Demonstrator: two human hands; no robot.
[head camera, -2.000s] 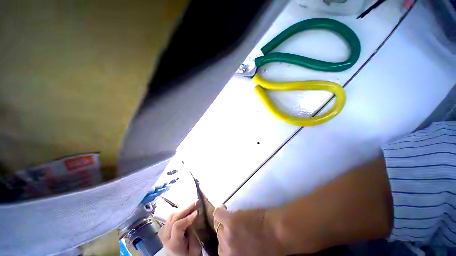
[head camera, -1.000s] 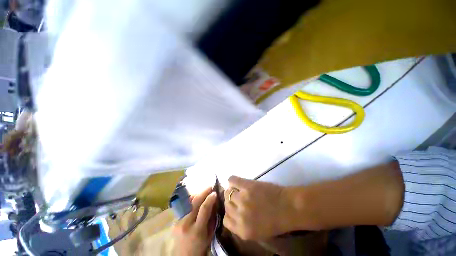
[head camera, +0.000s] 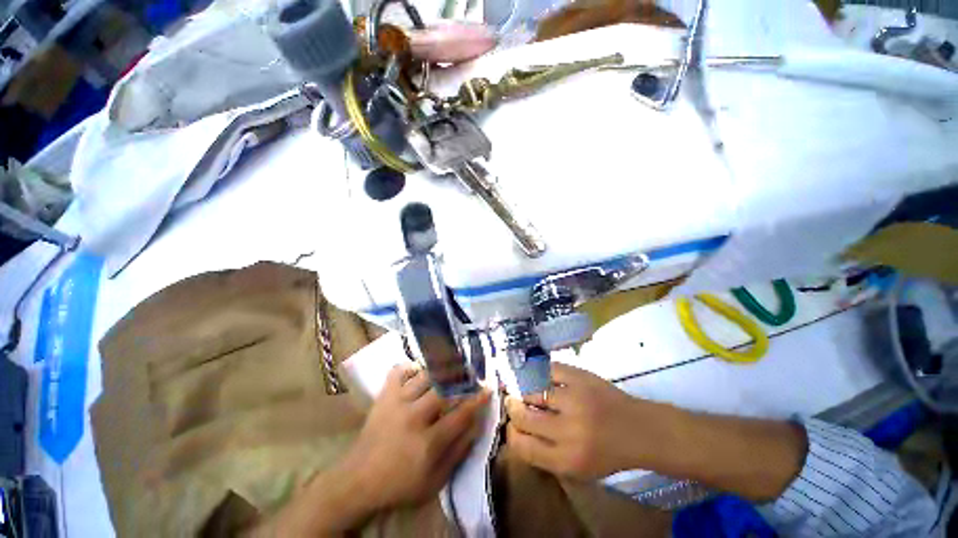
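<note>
A brown garment (head camera: 210, 389) lies on the white machine table at left and runs under both hands. A white strip (head camera: 475, 473) lies along its edge between the hands. My left hand (head camera: 415, 436) holds the cloth edge with its fingertips, just below the machine's face. My right hand (head camera: 573, 420) grips the brown cloth right of the strip, its fingertips partly behind the grey knobs. The presser foot and needle are hidden by the machine parts and fingers. The white machine head (head camera: 588, 147) spans above the hands.
Keys (head camera: 454, 142) lie on the machine head. Scissors with yellow and green handles (head camera: 725, 355) lie on the table at right. A pale cloth (head camera: 158, 179) is at upper left. A clear tub (head camera: 916, 331) stands at far right.
The view has swung, so the machine head, keys and spread brown garment now show, and the scissors appear smaller and lower. Both hands remain close together at the cloth edge.
</note>
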